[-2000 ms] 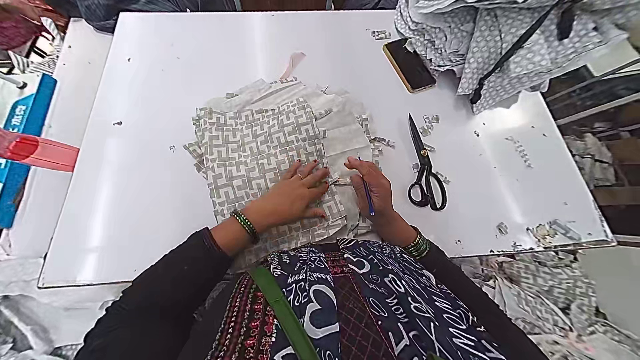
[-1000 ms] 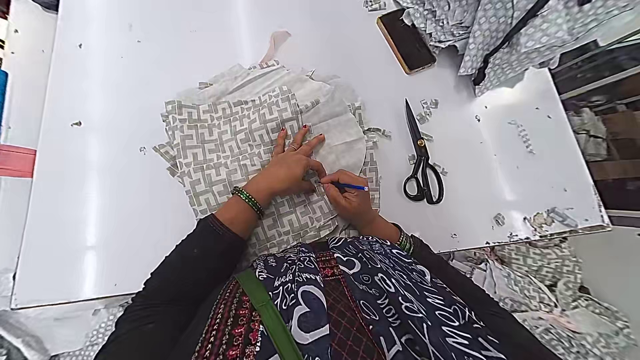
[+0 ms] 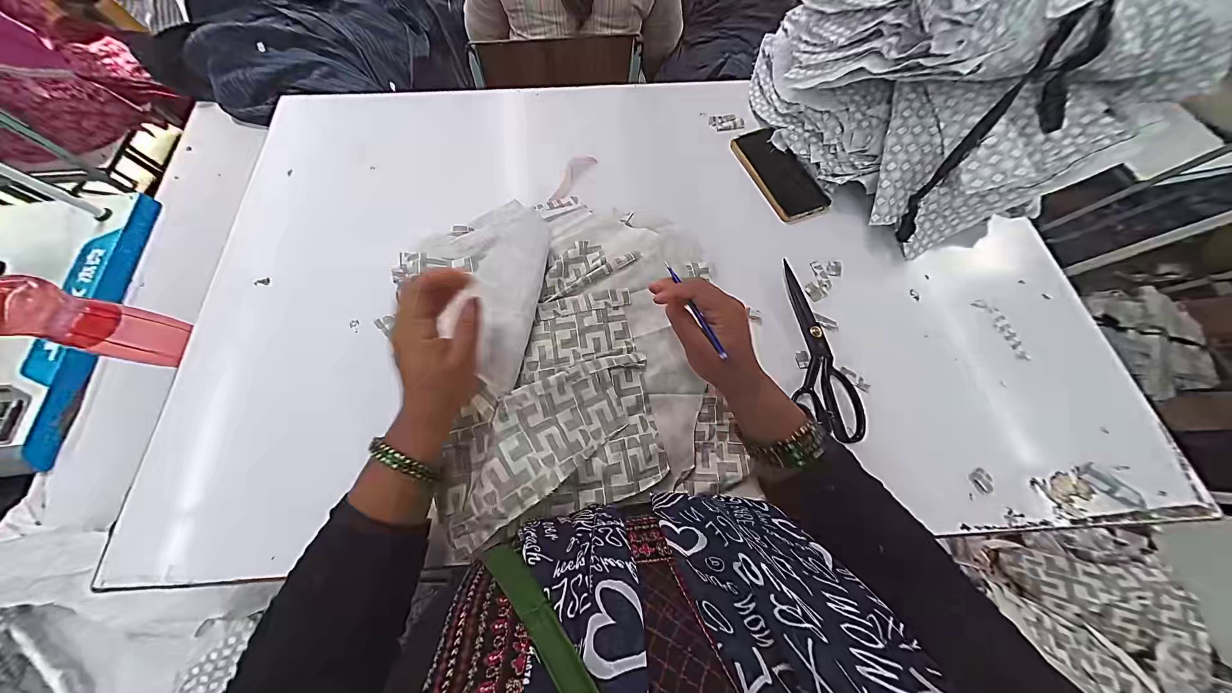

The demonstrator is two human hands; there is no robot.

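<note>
A stack of cut fabric pieces with a grey geometric print (image 3: 577, 423) lies on the white table before me. My left hand (image 3: 438, 337) is over the stack's left side, at a turned-back piece whose pale underside (image 3: 500, 289) faces up; thumb and fingers are apart, and whether they touch the cloth is unclear. My right hand (image 3: 707, 322), over the right side, holds a blue pen (image 3: 707, 327) with its tip pointing up and away from me. Black-handled fabric shears (image 3: 818, 356) lie to the right of my right hand, blades pointing away.
Small fabric scraps (image 3: 823, 279) lie around the shears. A smartphone (image 3: 780, 173) rests beside a tall pile of patterned cloth (image 3: 924, 106) at the back right. A blue-and-white machine (image 3: 87, 298) borders the table's left. A seated person (image 3: 577, 19) is beyond the far edge.
My left hand has moved left from the middle of the stack, and a top piece there is now folded back. My right hand has come away from the cloth, still with the pen.
</note>
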